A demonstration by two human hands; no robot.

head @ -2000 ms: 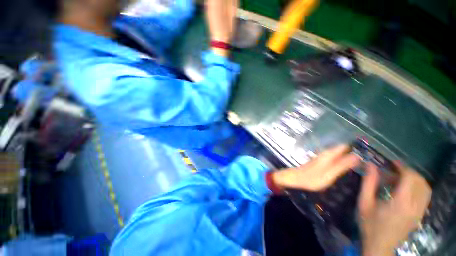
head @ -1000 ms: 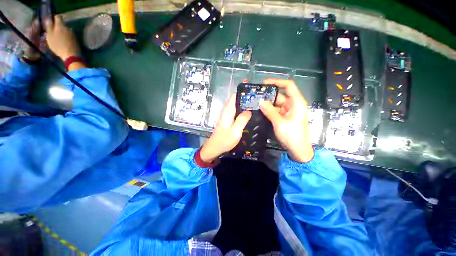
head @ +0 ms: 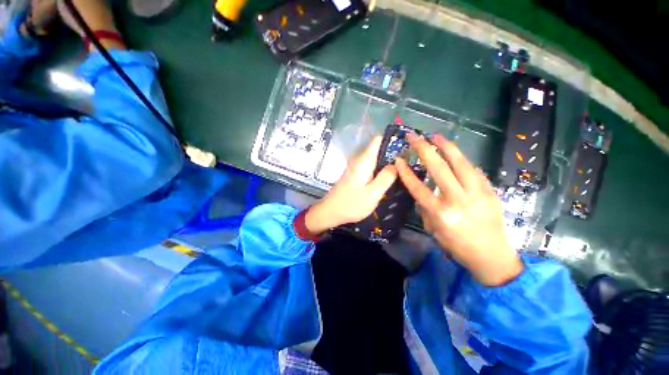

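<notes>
A black phone housing (head: 389,212) with orange and silver specks lies tilted in my left hand (head: 348,194), at the front edge of the bench. A blue-silver mainboard (head: 398,146) sits in its top end, partly hidden by fingers. My left thumb and fingers grip the housing's left side. My right hand (head: 466,209) is over its upper right, fingertips on or just above the board; contact is partly hidden. A clear blister tray (head: 262,151) lies beneath and behind, with boards (head: 304,121) in its left pocket.
Two housings with boards at their top ends stand right, one on the tray (head: 527,139), one beyond it (head: 587,179). Another housing (head: 312,26) lies back left, near a yellow screwdriver (head: 227,15). A loose board (head: 384,75) lies behind the tray. A neighbour's blue sleeve (head: 88,161) and black cord are left.
The view has shifted and tilted. My right hand has opened from its two-handed grip and spread over the board end. My left hand still holds the housing, now more tilted.
</notes>
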